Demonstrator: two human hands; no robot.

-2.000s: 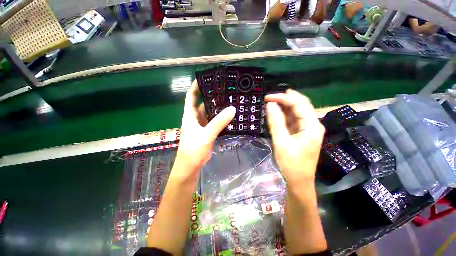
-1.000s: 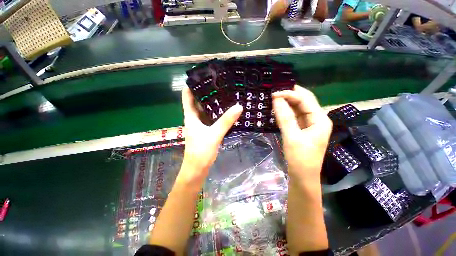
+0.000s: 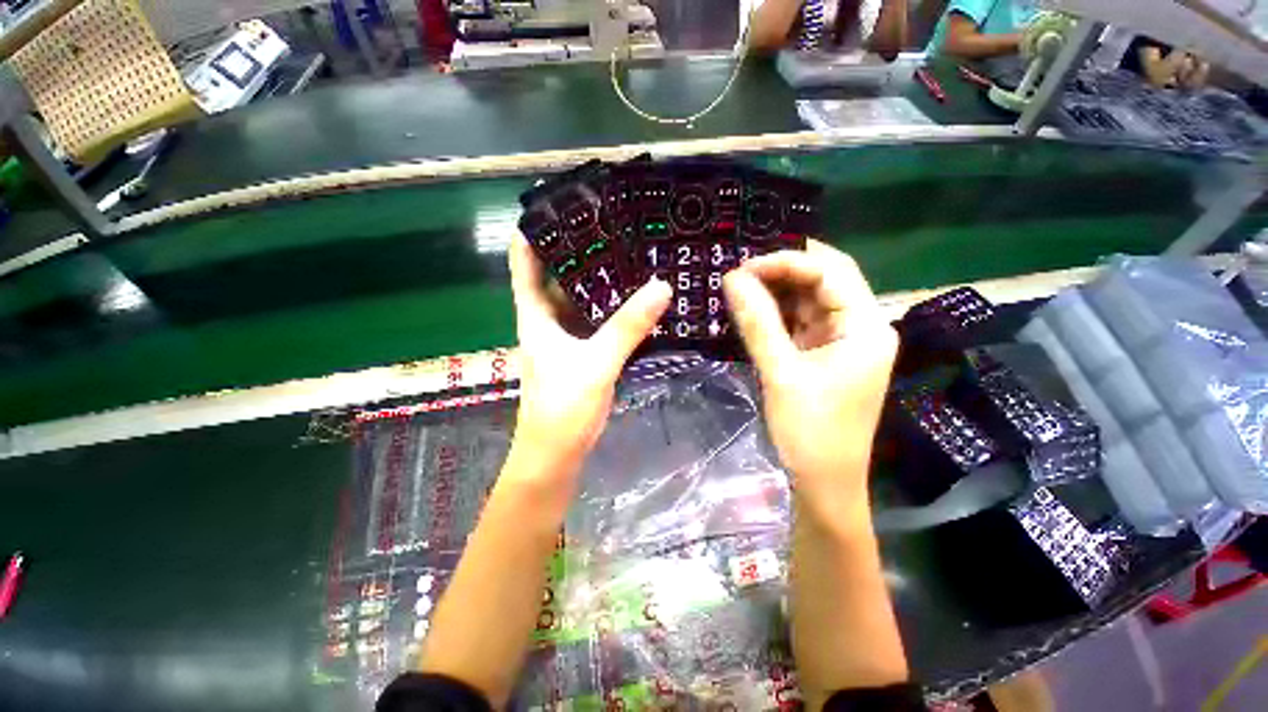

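A stack of black keypad pieces (image 3: 691,216) with white digits is fanned like cards at the centre, above the mat's far edge. My left hand (image 3: 573,355) holds the stack from the left, thumb across the front. My right hand (image 3: 814,341) is at the stack's right side, thumb and fingertips closed on the keypad pieces. The fingers behind the stack are hidden. A clear plastic bag (image 3: 681,473) lies crinkled on the printed work mat (image 3: 396,522) below my hands.
Piles of keypad pieces (image 3: 1064,543) stand at the right. Wrapped pale bundles (image 3: 1168,376) lie beyond them. A green conveyor belt (image 3: 278,299) runs across behind the bench. A red pen (image 3: 11,584) lies at far left. People's arms (image 3: 973,35) show across the belt.
The keypad pieces have spread from a narrow stack into a wider fan. My right hand moved out to the right, then back left across the front piece.
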